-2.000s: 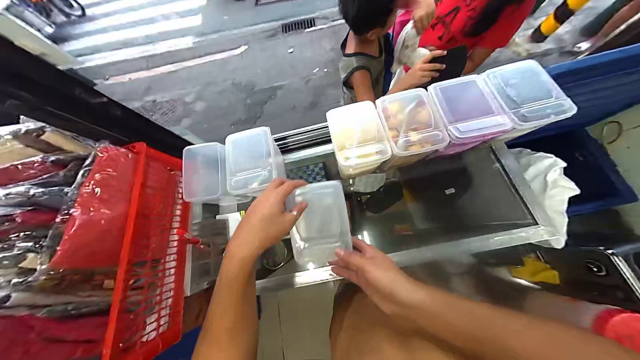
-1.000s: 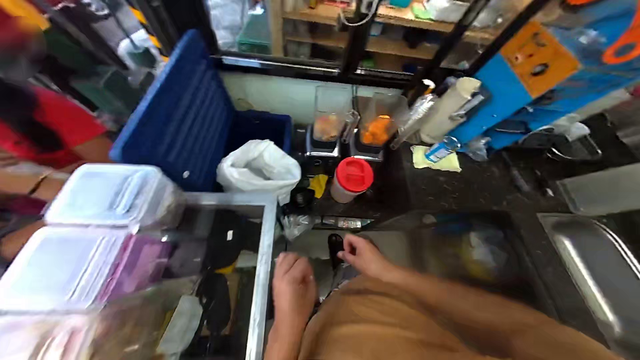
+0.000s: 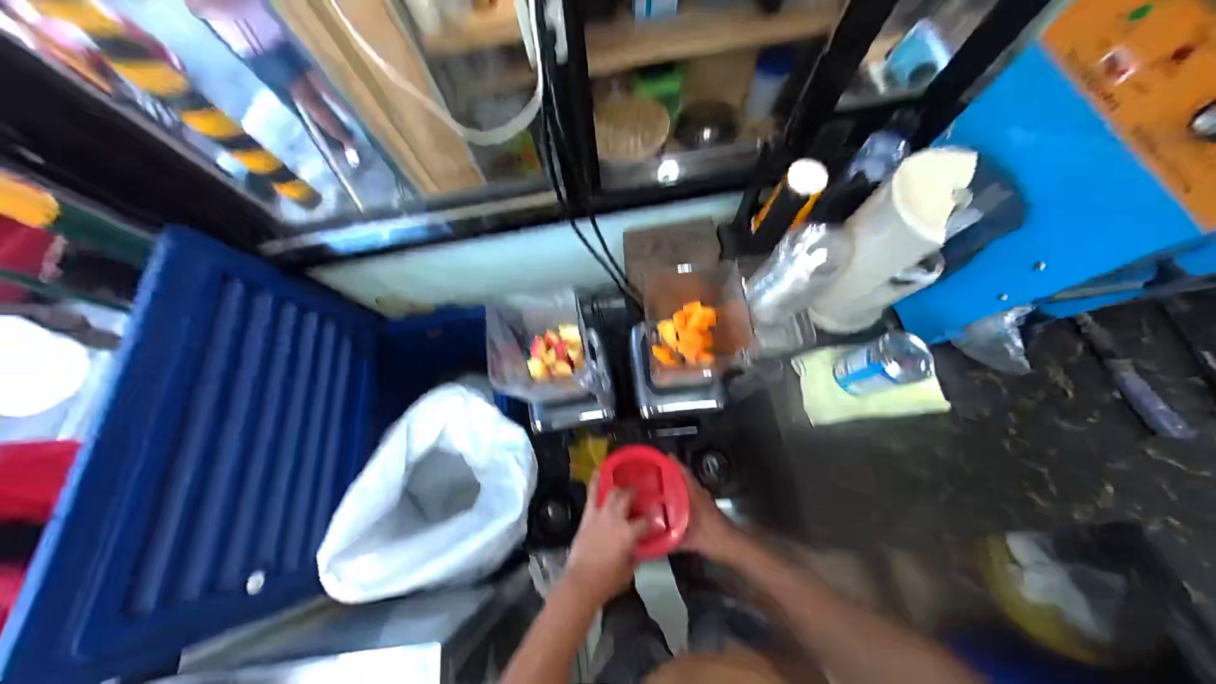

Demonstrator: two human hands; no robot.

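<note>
A container with a red lid (image 3: 646,489) is between my two hands, low in the middle of the head view. My left hand (image 3: 608,541) rests with its fingers on the lid's left part; whether it grips is unclear. My right hand (image 3: 708,518) is around the container's right side, its fingers partly hidden. Just beyond stand two blender jars: the left one holds red and pale fruit chunks (image 3: 556,351), the right one orange chunks (image 3: 686,334). A yellow cloth (image 3: 588,456) lies at the lid's upper left.
A white plastic bag (image 3: 432,494) stands open at left, beside a blue cooler lid (image 3: 218,446). To the right, a plastic bottle (image 3: 883,364) lies on a pale yellow cloth (image 3: 817,389), near a white pitcher-like container (image 3: 883,237). Black cables hang behind the jars.
The view has swung right, away from the counter of clear-lidded containers. My hands, on a clear container two seconds ago and apart from the red-lidded container one second ago, are now at the red-lidded one.
</note>
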